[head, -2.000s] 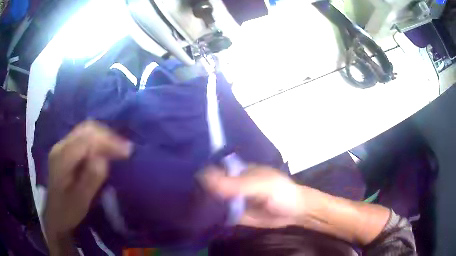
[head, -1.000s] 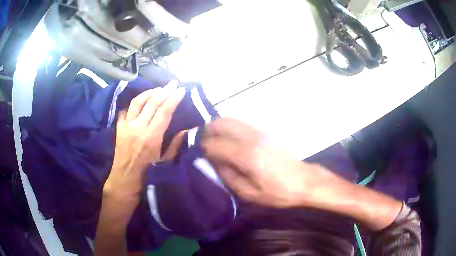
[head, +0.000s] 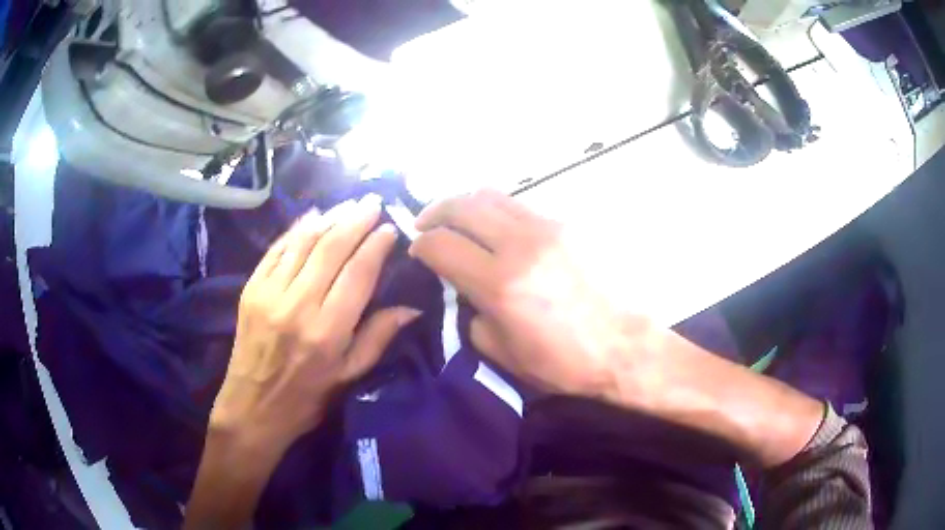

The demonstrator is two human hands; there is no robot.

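Note:
A navy-purple garment (head: 435,424) with narrow white piping (head: 450,323) lies in front of the sewing machine head (head: 155,93) and hangs over the near table edge. My left hand (head: 311,311) lies flat on the cloth, palm down, fingers forward near the needle area and thumb apart. My right hand (head: 518,290) pinches the garment's edge at the white piping, its fingertips just right of my left fingertips. The needle area is washed out by glare, so the foot and needle cannot be made out.
Dark-handled scissors (head: 741,104) lie on the white machine table (head: 611,228) at the back right. More dark cloth (head: 819,331) hangs below the table on the right. A grey surface is at the far right edge.
Both hands came from the near cloth to beside the machine head. In the last second my right hand moved slightly forward along the piping, and the folded cloth below opened out.

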